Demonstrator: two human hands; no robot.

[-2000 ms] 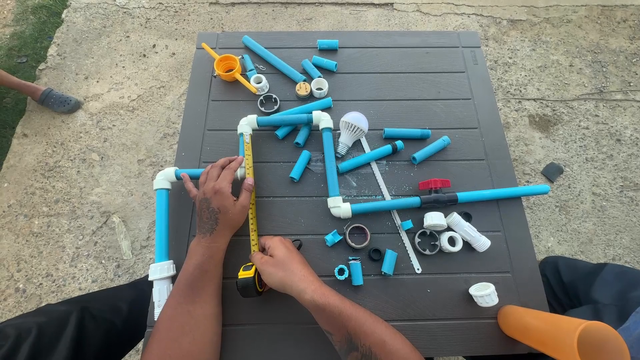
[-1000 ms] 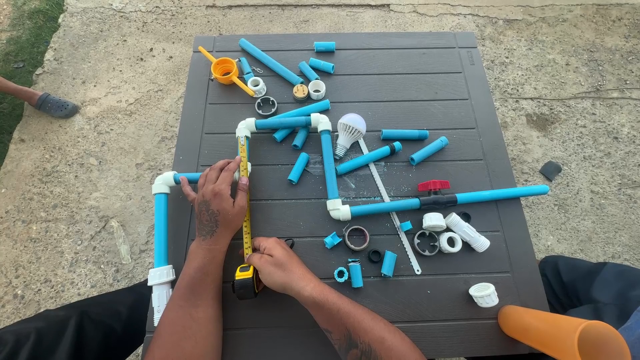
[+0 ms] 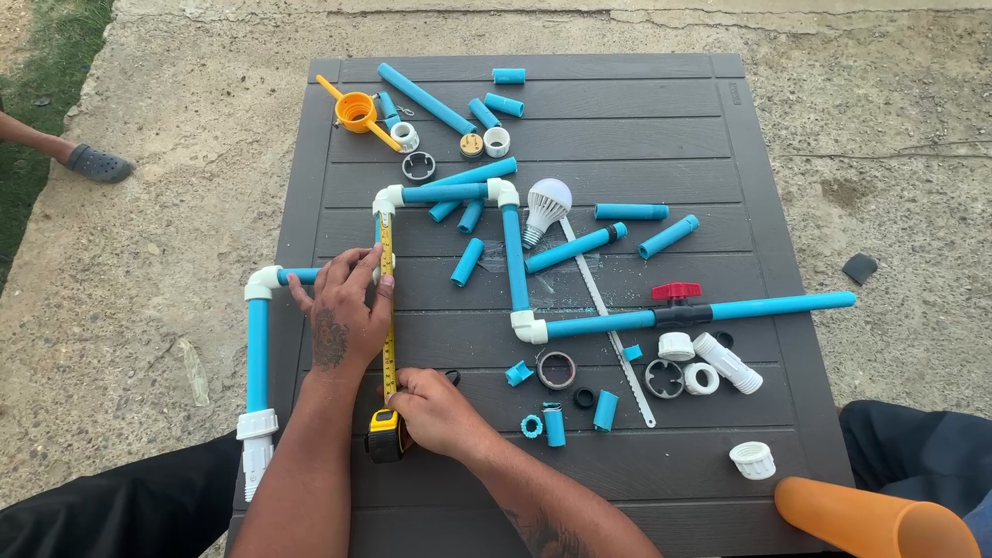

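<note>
A blue pipe assembly with white elbow fittings (image 3: 529, 327) winds across the table. Along one of its upright runs lies the yellow blade of a tape measure (image 3: 389, 310), its end at the upper left elbow (image 3: 387, 199). My left hand (image 3: 346, 310) holds the blade against the pipe near a white fitting partly hidden by the fingers. Just above the black and yellow tape case (image 3: 385, 435), my right hand (image 3: 434, 411) grips the blade's lower part. Right of the assembly's middle run lies a white light bulb (image 3: 548, 211). A black valve with a red handle (image 3: 676, 291) joins the right-hand pipe.
Cut blue pipe pieces (image 3: 466, 262), a hacksaw blade (image 3: 608, 322) and white threaded fittings (image 3: 728, 363) lie about the brown table (image 3: 620, 496). An orange threading tool (image 3: 356, 112) is at the back left, an orange pipe (image 3: 852, 515) at the front right. Another person's foot (image 3: 99, 163) shows at far left.
</note>
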